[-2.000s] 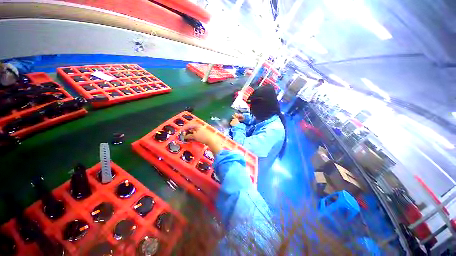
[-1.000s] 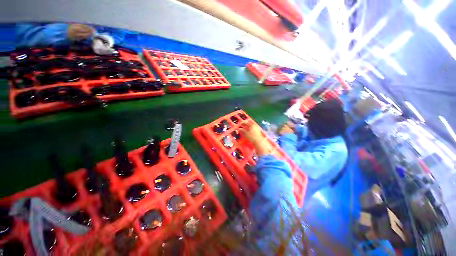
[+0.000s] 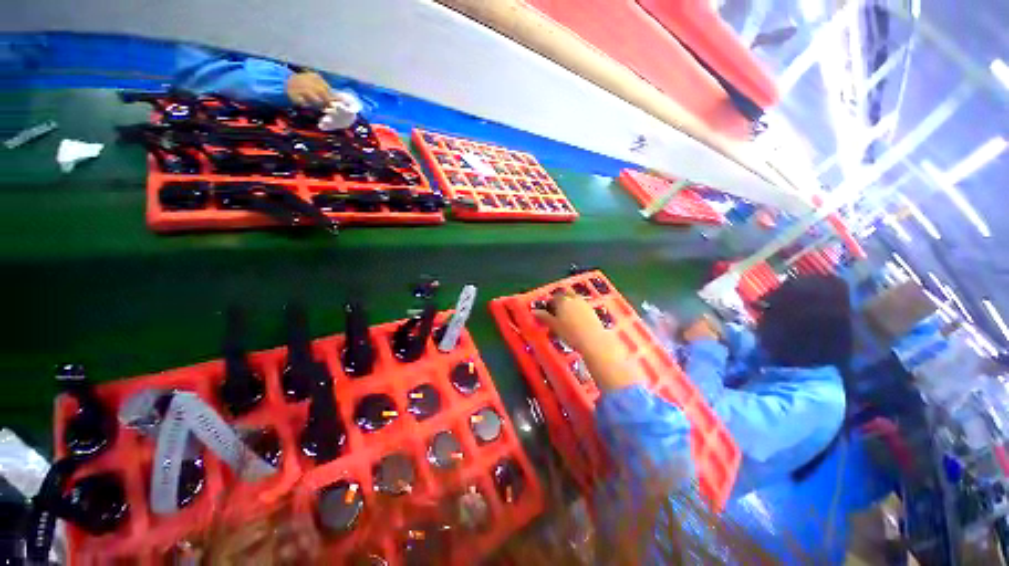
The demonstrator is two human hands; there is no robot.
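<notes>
My right hand [image 3: 578, 328], in a blue sleeve, reaches over the far end of the stacked red trays at right [image 3: 704, 426]. Its fingers are down at a pocket near dark round watch heads; what they touch is hidden. My left hand cannot be made out. A red tray in front [image 3: 352, 452] holds watch heads, some with orange tabs [image 3: 446, 449]. Black straps [image 3: 356, 338] stand up along its back rows. One pale strap [image 3: 458, 318] stands at its back right corner. A bent pale strap [image 3: 172, 453] lies over its left pockets.
Across the green bench [image 3: 332, 261] are a red tray heaped with black straps [image 3: 290, 166], a person's hand with white material [image 3: 310, 88], and another red tray [image 3: 498, 177]. A person in blue [image 3: 775, 387] sits beyond the stack. A crumpled clear bag [image 3: 22, 464] is at left.
The view has turned left, so the bench and trays have moved right in the picture and more of the front tray shows. My right hand stays over the far end of the stacked trays.
</notes>
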